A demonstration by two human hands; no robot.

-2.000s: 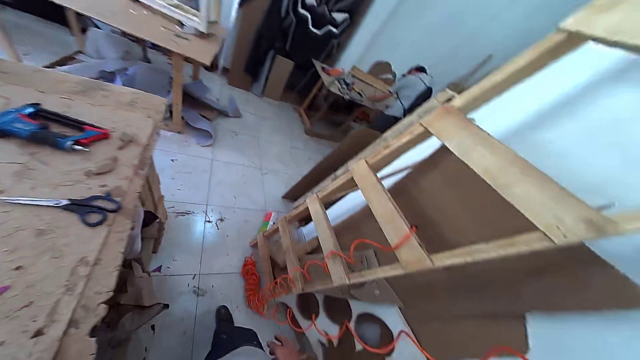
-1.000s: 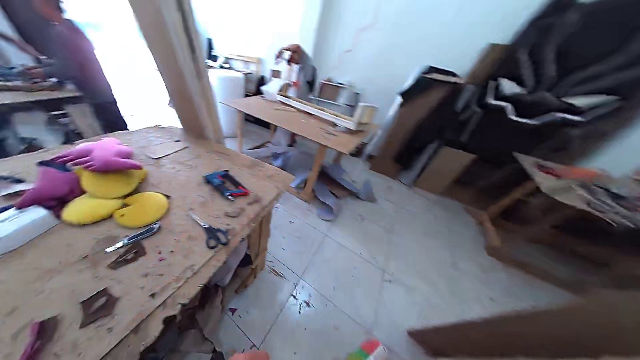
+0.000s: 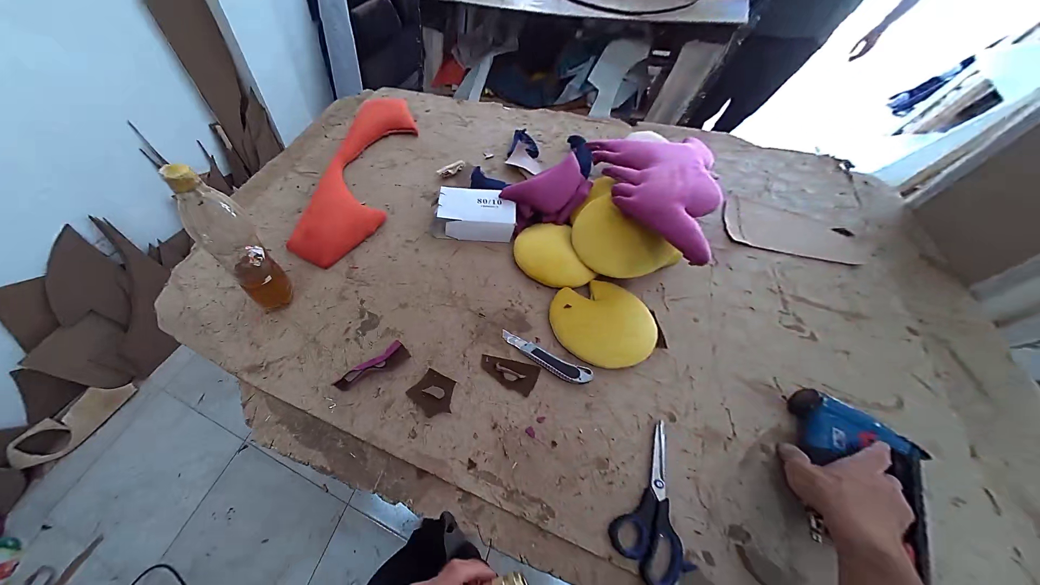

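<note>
My right hand (image 3: pixel 857 500) lies over a blue-and-black staple gun (image 3: pixel 853 426) on the worktable, its fingers on the tool's body. At the bottom edge my left hand (image 3: pixel 463 572) is partly cut off, closed around a small brass-coloured metal fitting (image 3: pixel 510 578). Black-handled scissors (image 3: pixel 656 508) lie between the hands. Farther in are a utility knife (image 3: pixel 548 357), brown scraps (image 3: pixel 431 392), yellow padded pieces (image 3: pixel 605 325), a pink padded piece (image 3: pixel 662 183), a purple padded piece (image 3: pixel 552 191), a white box (image 3: pixel 475 215) and an orange padded piece (image 3: pixel 341 187).
A plastic bottle with amber liquid (image 3: pixel 264 276) stands at the worktable's left edge (image 3: pixel 203 325). Brown board offcuts (image 3: pixel 81 301) lean by the wall at left. Behind the table, a person in dark trousers (image 3: pixel 764 73) stands near a cluttered shelf (image 3: pixel 569 65).
The view has swung over the worktable. My right hand is now on the staple gun, which lay untouched in the earlier frames. The scissors still lie on the table.
</note>
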